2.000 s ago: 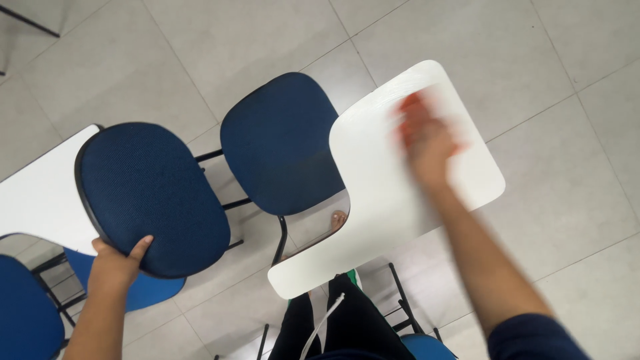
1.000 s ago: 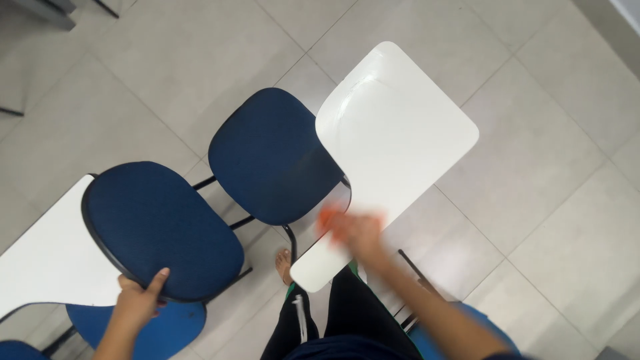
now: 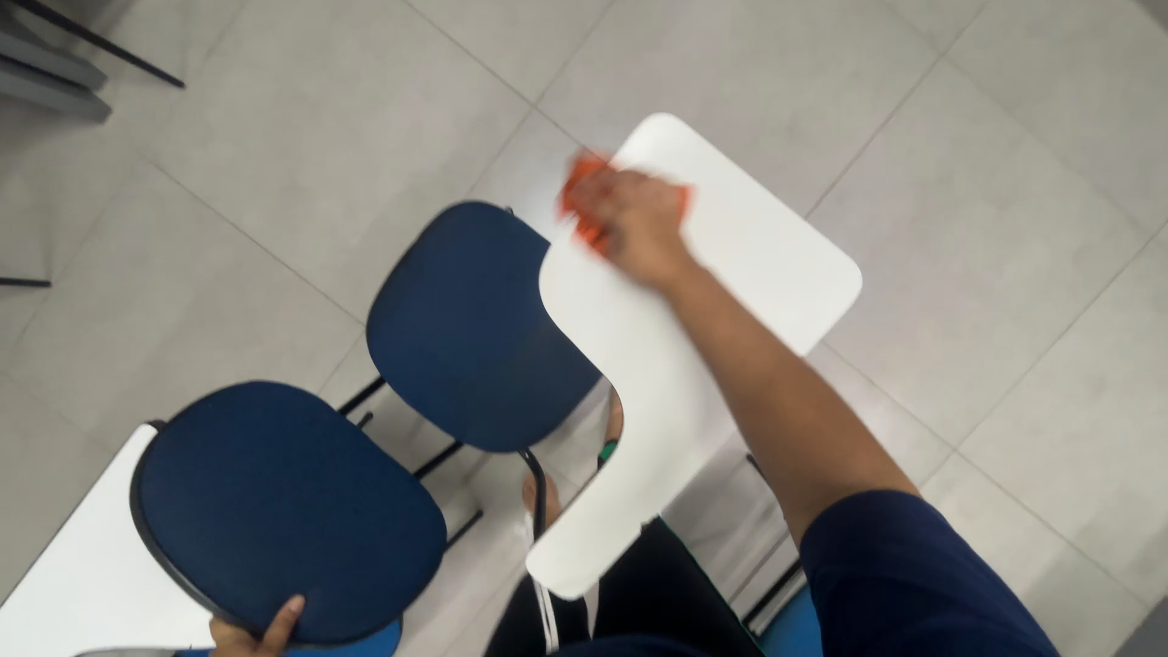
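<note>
My right hand (image 3: 634, 219) presses an orange cloth (image 3: 584, 196) onto the upper left edge of a white writing tablet (image 3: 757, 265) fixed to a chair; hand and cloth are slightly blurred. Beside the tablet lies the dark blue seat (image 3: 479, 328) of that chair. At the lower left, my left hand (image 3: 260, 630) grips the lower edge of a dark blue padded backrest (image 3: 292, 511), thumb on its face and the other fingers mostly out of sight.
Another white tablet (image 3: 100, 584) shows at the lower left, behind the backrest. Black metal chair legs (image 3: 438, 459) stand on the tiled floor (image 3: 274, 182). My bare foot is near them. A bright blue seat (image 3: 794, 630) is at the bottom right, and grey furniture legs (image 3: 55, 78) are at the upper left.
My right hand with the orange cloth has moved from the tablet's narrow near end, where it was a second ago, up to its wide far part. My left hand stays on the backrest.
</note>
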